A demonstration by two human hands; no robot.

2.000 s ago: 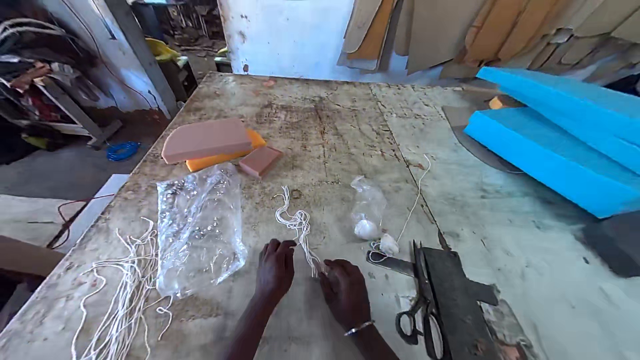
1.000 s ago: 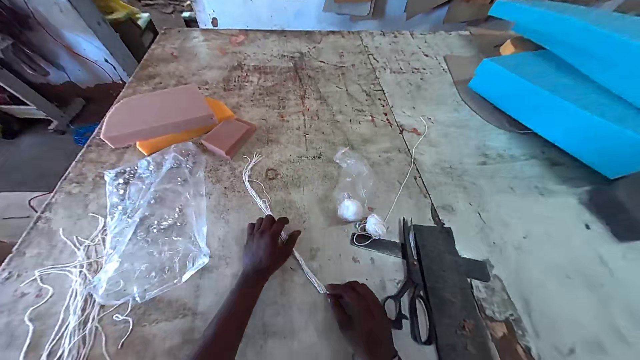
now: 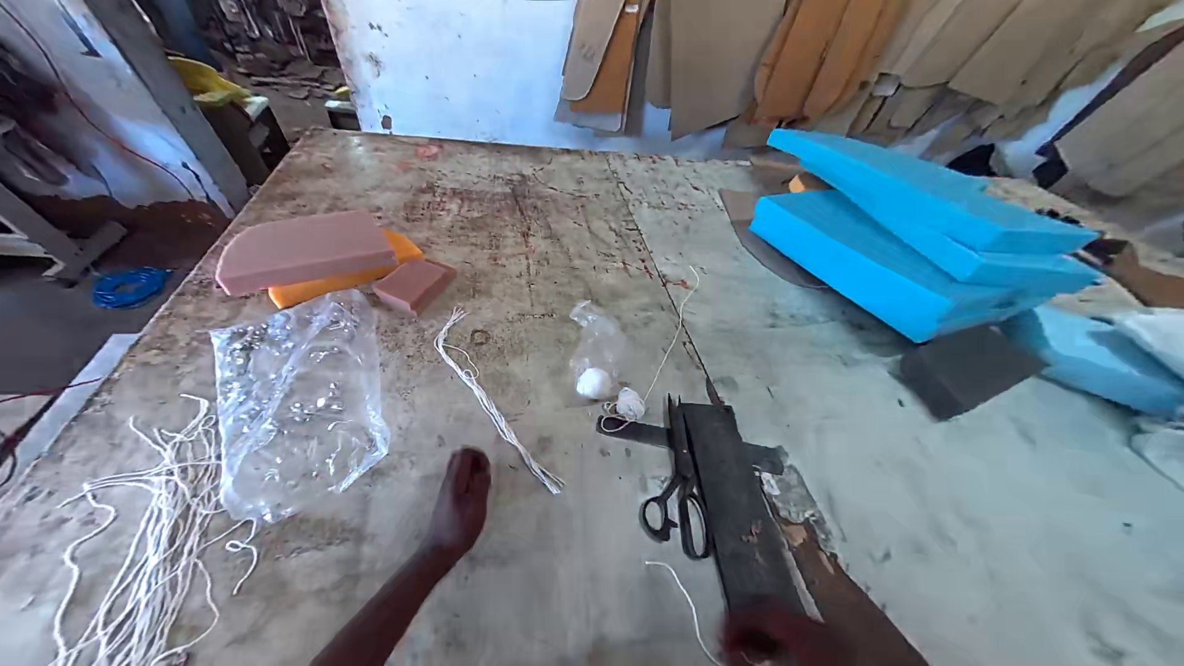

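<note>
A thin bundle of white cords (image 3: 498, 416) lies straight on the worn table. Just left of its lower end is my left hand (image 3: 465, 495), fingers curled, with nothing seen in it. My right hand (image 3: 772, 634), blurred at the bottom edge, is over the near end of a dark flat bar (image 3: 731, 490); its grip cannot be made out. A single white cord (image 3: 680, 597) runs down toward it. Black-handled scissors (image 3: 680, 499) lie against the bar. A ball of white string (image 3: 631, 404) sits beside a clear bag with a white ball (image 3: 594, 381). Loose white cords (image 3: 171, 536) spread at the left.
A clear plastic bag with small shiny pieces (image 3: 301, 407) lies at the left, below pink foam (image 3: 305, 250) and orange foam. Blue foam blocks (image 3: 888, 250) are stacked at the right, near a dark grey block (image 3: 967, 370). Brown templates (image 3: 721, 65) hang on the wall.
Both hands have let go of the cord bundle, which now lies straight. My right hand has moved down and right, toward the bar's near end. My left hand has drawn back from the bundle.
</note>
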